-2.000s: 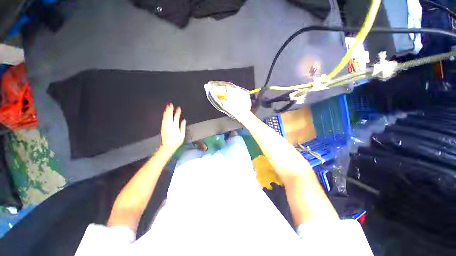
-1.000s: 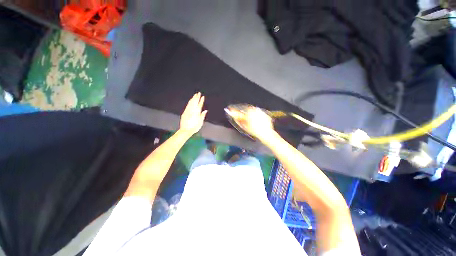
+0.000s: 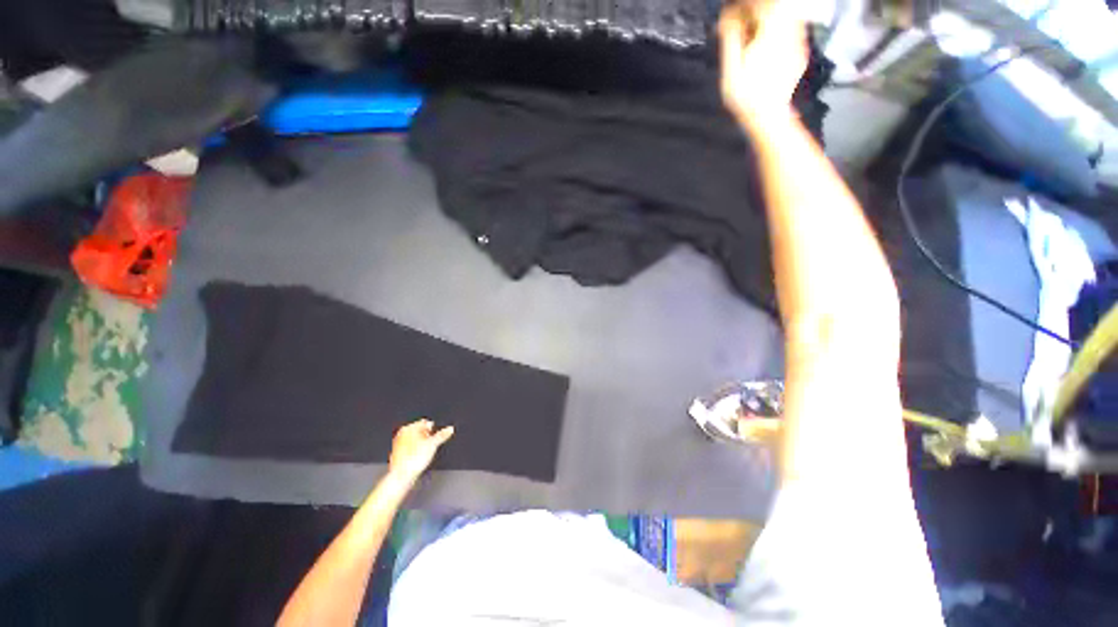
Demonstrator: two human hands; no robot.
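Observation:
A black trouser piece (image 3: 368,380) lies flat on the grey pressing table (image 3: 638,453), its narrow straight end to the right. My left hand (image 3: 418,446) rests on its near edge; the fingers look bent, and whether they pinch the cloth is unclear. My right arm reaches far forward, and my right hand (image 3: 763,55) is at the top edge of the view, by the far side of the crumpled black garments (image 3: 589,184); its fingers are blurred. The steam iron (image 3: 736,410) stands on the table at right, partly hidden behind my right forearm.
An orange-red plastic bag (image 3: 133,239) is at the table's left edge. A blue object (image 3: 343,112) lies at the far left edge. A yellow hose (image 3: 1091,355) and a thin black cable (image 3: 905,202) run at right. Cardboard (image 3: 714,550) shows below the near edge.
My right hand has let go of the iron and moved far forward. The iron now sits right of the trouser piece. My left hand stays at the near edge. The view has shifted.

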